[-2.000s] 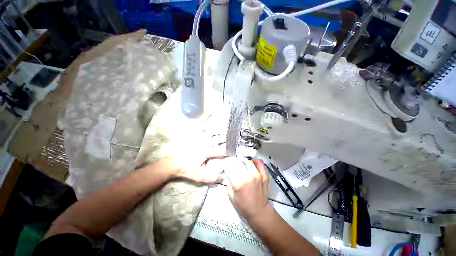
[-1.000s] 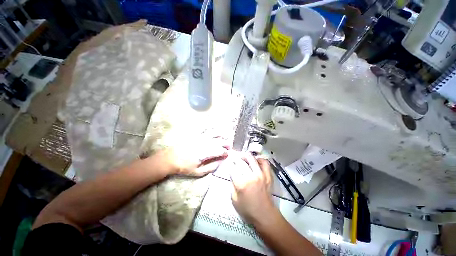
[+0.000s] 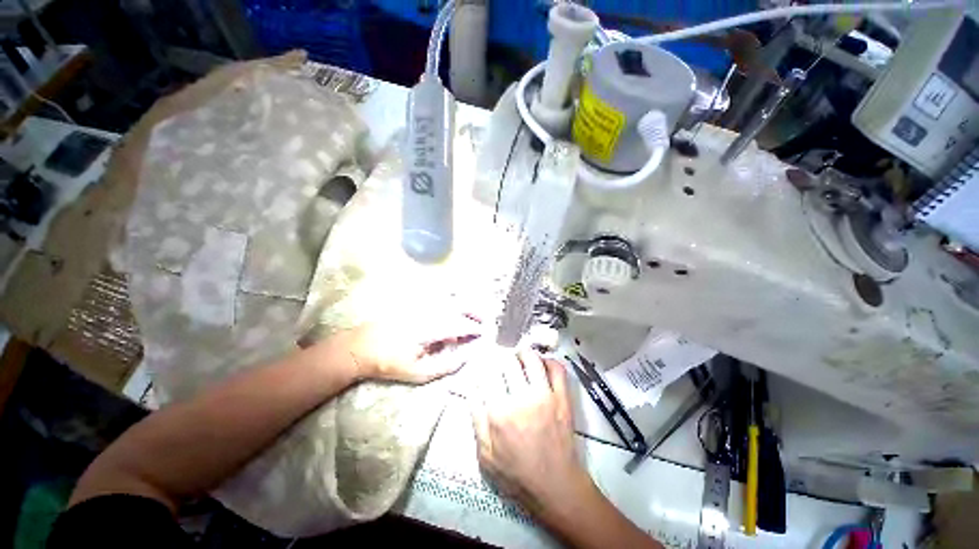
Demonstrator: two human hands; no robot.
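Observation:
The pale blotchy garment piece [image 3: 247, 161] lies left of and under the sewing machine head [image 3: 730, 257], with a squarish patch [image 3: 215, 277] of the same print. My left hand [image 3: 413, 352] lies on the cloth left of the needle area, fingers pointing right. My right hand [image 3: 526, 413] lies on the cloth edge just below the machine nose, fingers pointing up. Glare washes out the fingertips and cloth there. The needle and presser foot are hard to make out. Whether either hand pinches the cloth is not clear.
The lit lamp [image 3: 428, 177] hangs above the cloth. Dark slim snips [image 3: 607, 402], a paper label [image 3: 660, 367], a yellow-handled screwdriver [image 3: 751, 477], a metal ruler [image 3: 714, 504] and scissors [image 3: 853, 536] lie at the right. Brown cardboard [image 3: 64, 273] is under the cloth at left.
My right hand has flattened and its fingers have shifted slightly left and down from the nose. My left fingers have drawn slightly left, apart from the right hand. The view has also shifted.

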